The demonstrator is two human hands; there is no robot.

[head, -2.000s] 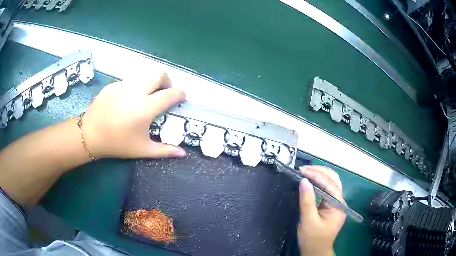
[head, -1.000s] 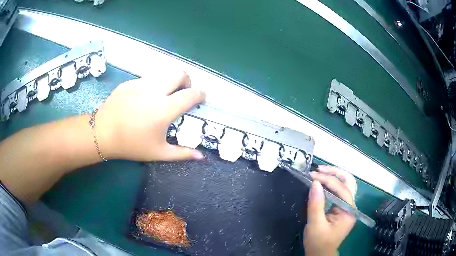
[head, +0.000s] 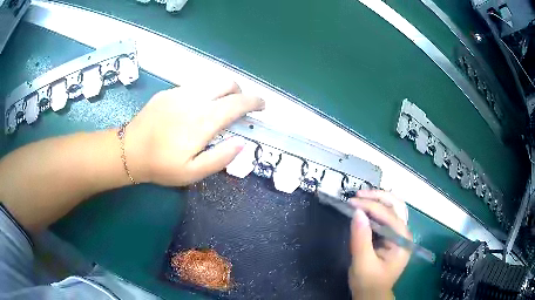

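A silver carrier strip (head: pixel 305 146) lies slanted along the metal rail, its pale tabs towards me over the back edge of the black pad (head: pixel 264 234). My left hand (head: pixel 182 132) holds the strip's left end, thumb on its front and fingers over its back edge. My right hand (head: pixel 378 246) holds thin grey tweezers (head: pixel 381 228); their blurred tip is at the strip's front edge, near a pale tab right of its middle. I cannot tell if the tip holds anything. A copper-coloured pile (head: pixel 202 269) lies at the pad's near left.
The bright metal rail (head: pixel 176 61) crosses behind the held strip. Another strip (head: pixel 70 79) lies at left beside pale specks. More strips (head: pixel 451 155) lie on the green surface (head: pixel 305 53) beyond the rail. Dark ridged stacks (head: pixel 484 269) stand at near right. Equipment is at upper right.
The held strip and pad appear further right in view. My left thumb has moved up onto the strip's front. The tweezers' tip has moved left along the strip from its right end.
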